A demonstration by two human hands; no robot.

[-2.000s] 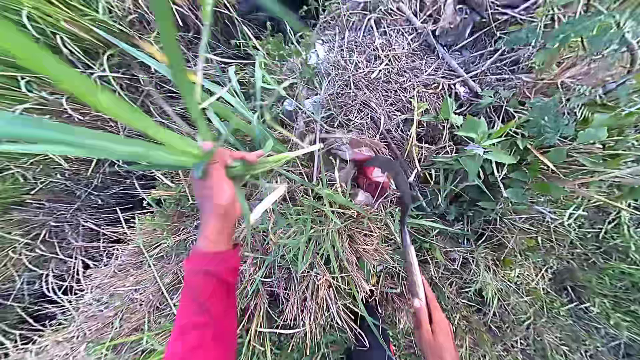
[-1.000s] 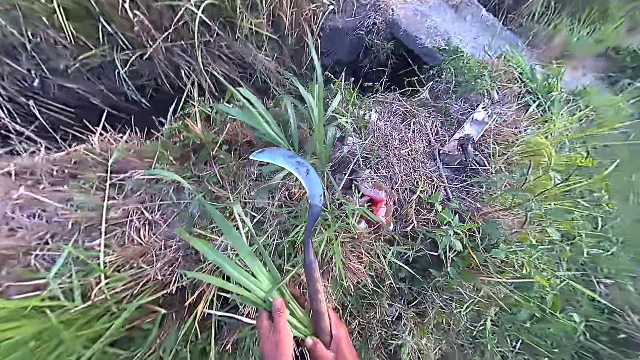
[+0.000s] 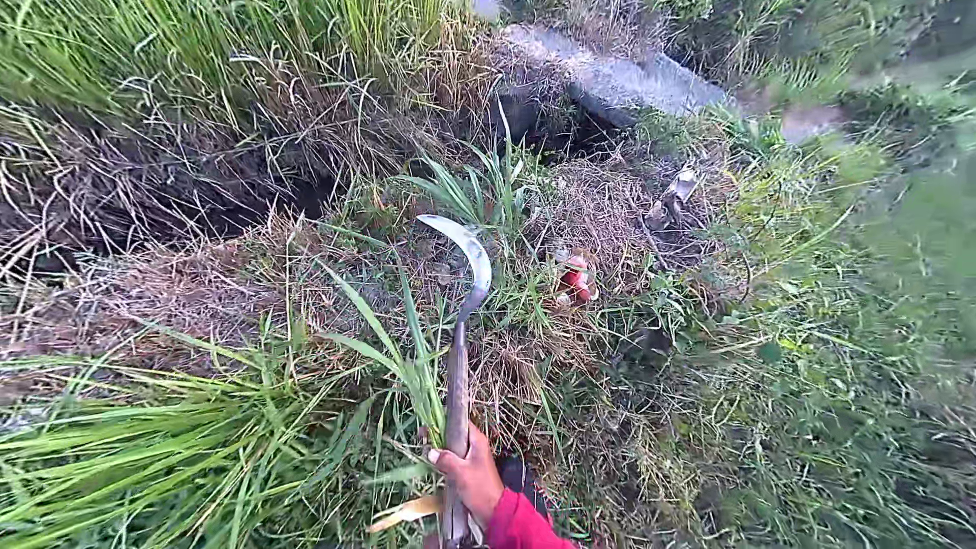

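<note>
My right hand (image 3: 474,474), in a red sleeve, grips the wooden handle of a sickle (image 3: 476,263) at the lower middle. The tool stands upright in view, its curved metal blade hooking to the left. Long green grass blades (image 3: 419,381) rise beside the handle, their lower ends at my right hand's thumb; which hand holds them is not clear. Only a sliver of what may be my left hand (image 3: 432,540) shows at the bottom edge, left of the handle. A red and white object (image 3: 577,280) lies in the grass right of the blade.
A tuft of green grass (image 3: 488,187) grows beyond the blade. A dark ditch (image 3: 297,200) runs along the left, with tall grass (image 3: 191,53) behind. A stone slab (image 3: 648,80) lies at the top. Long green grass (image 3: 152,450) spreads at lower left. Part of a dark shoe (image 3: 518,476) shows below.
Two seconds ago my left hand held long green leaves at the left, apart from the sickle. They then came together low in view. Now my left hand is mostly out of view.
</note>
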